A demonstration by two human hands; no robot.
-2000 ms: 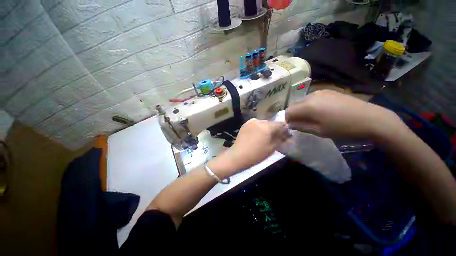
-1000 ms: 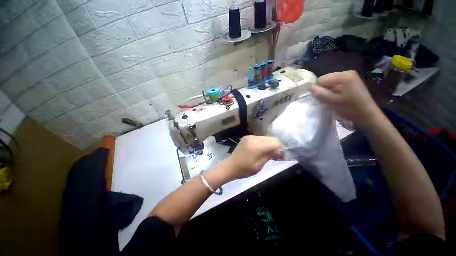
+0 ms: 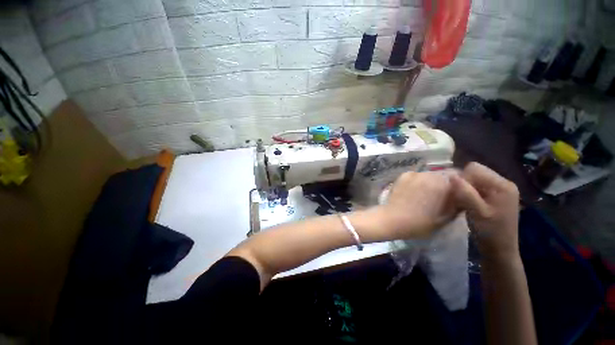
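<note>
A whitish, partly see-through plastic bag (image 3: 445,266) hangs below my two hands, in front of the right end of the sewing machine. My left hand (image 3: 421,205) is closed on its upper part, blurred. My right hand (image 3: 485,202) is closed beside it, touching or nearly touching my left hand, also on the top of the bag. The fingertips and the bag's upper edge are mostly hidden. The cream-white sewing machine (image 3: 384,162) stands behind, its needle area (image 3: 276,195) lit.
Navy fabric (image 3: 108,236) lies over the table's left side by an orange edge (image 3: 160,185). Small dark patches (image 3: 330,201) lie on the machine bed. Thread cones (image 3: 366,50) stand at the wall. A yellow-lidded jar (image 3: 565,156) and dark cloth are at right.
The view has shifted, so the machine appears further right. My hands, apart one second ago with the bag spread between them, are now together, and the bag hangs gathered below.
</note>
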